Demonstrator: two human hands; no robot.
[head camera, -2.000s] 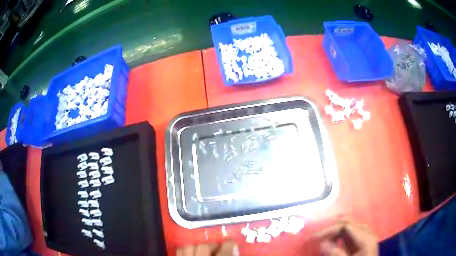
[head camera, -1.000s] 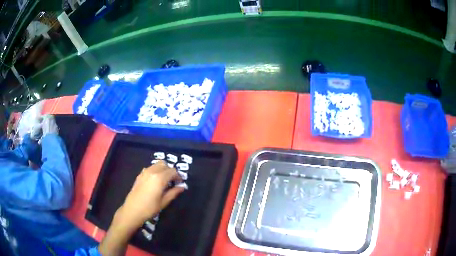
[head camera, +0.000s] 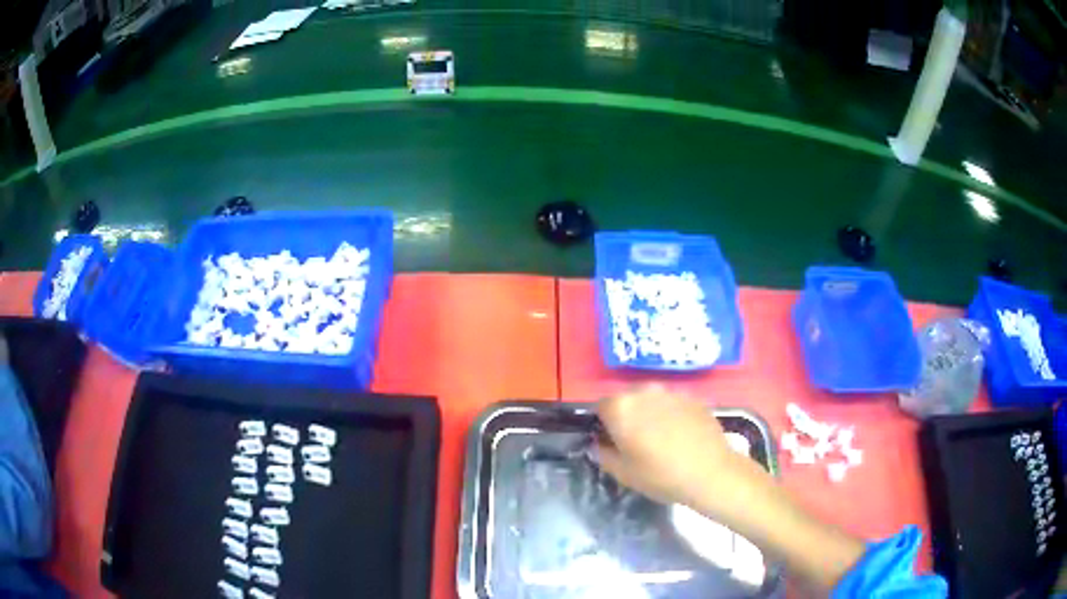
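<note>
My right hand (head camera: 655, 445) is bare and reaches from the lower right over the back part of the stainless steel tray (head camera: 474, 515). Its fingers are bent and point down into the tray; something dark is at the fingertips, too blurred to name, and whether they pinch a part cannot be told. Small faint pieces in the tray are mostly blurred or hidden. My left hand is out of the picture. The left black tray (head camera: 170, 503) holds small white parts (head camera: 252, 480) in rows. A loose white parts pile (head camera: 823, 442) lies right of the steel tray.
Behind the trays stand a large blue bin of white parts (head camera: 380, 304), a centre blue bin (head camera: 661, 316), an empty blue bin (head camera: 860, 334), a clear bag (head camera: 945, 369) and a far-right blue bin (head camera: 1018, 351). A right black tray (head camera: 977, 515) and a neighbour's blue sleeve (head camera: 18, 468) flank them.
The view has swung left and then back right. My left hand, over the left black tray a second ago with a white part, has left the picture. My right hand has come over the steel tray.
</note>
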